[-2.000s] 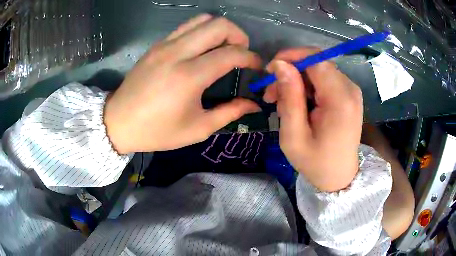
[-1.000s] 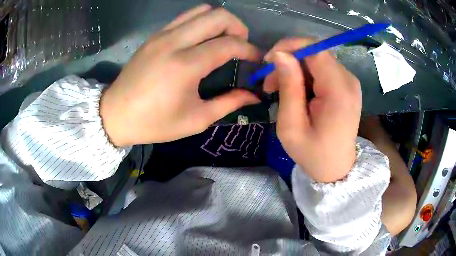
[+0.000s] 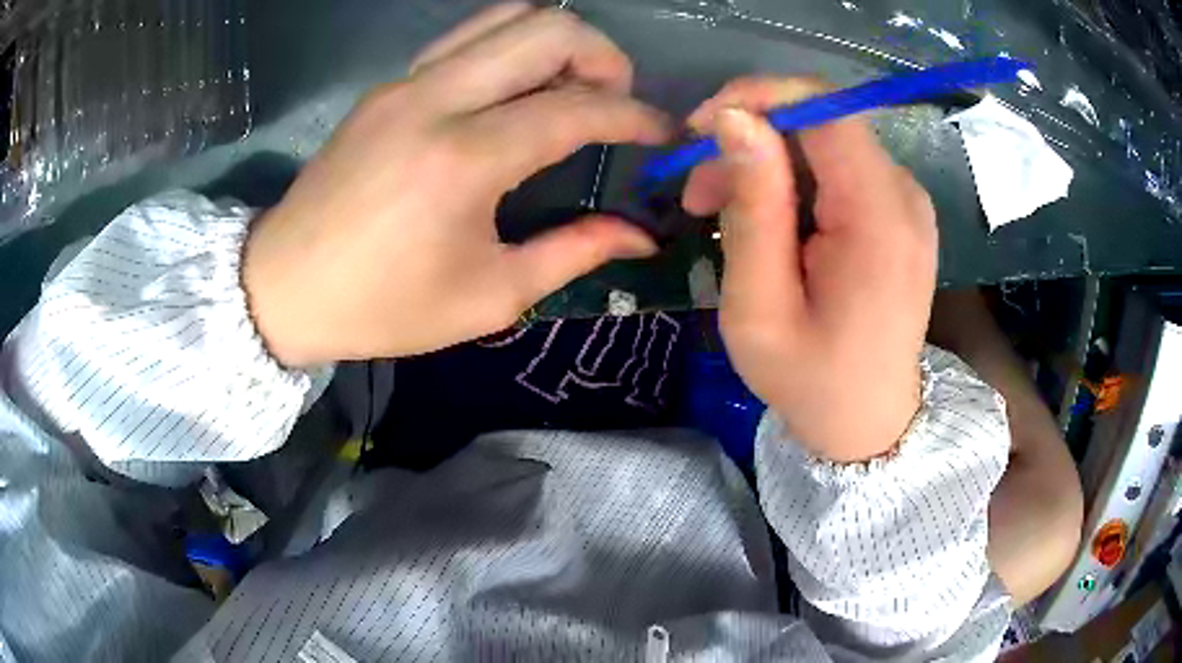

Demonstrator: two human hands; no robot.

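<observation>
My left hand (image 3: 428, 207) holds a small black watch case assembly (image 3: 565, 194) between thumb and fingers, near the mat's front edge. My right hand (image 3: 830, 246) grips a bright blue plastic stick (image 3: 894, 93) like a pen. The stick's lower tip lies at the dark part beside the case's light rim line. The fingers hide much of the case, and the contact point is blurred.
A white wipe (image 3: 1011, 162) lies on the dark green mat (image 3: 966, 259) right of my right hand. Glossy clear trays (image 3: 130, 104) stand at the far left, with clear plastic at the upper right. The press front (image 3: 1128, 505) with an orange-red knob (image 3: 1111, 544) is at the lower right.
Both hands, with the case and the stick, sit slightly higher and further left in the picture. The stick's angle has changed a little. Both grips look the same.
</observation>
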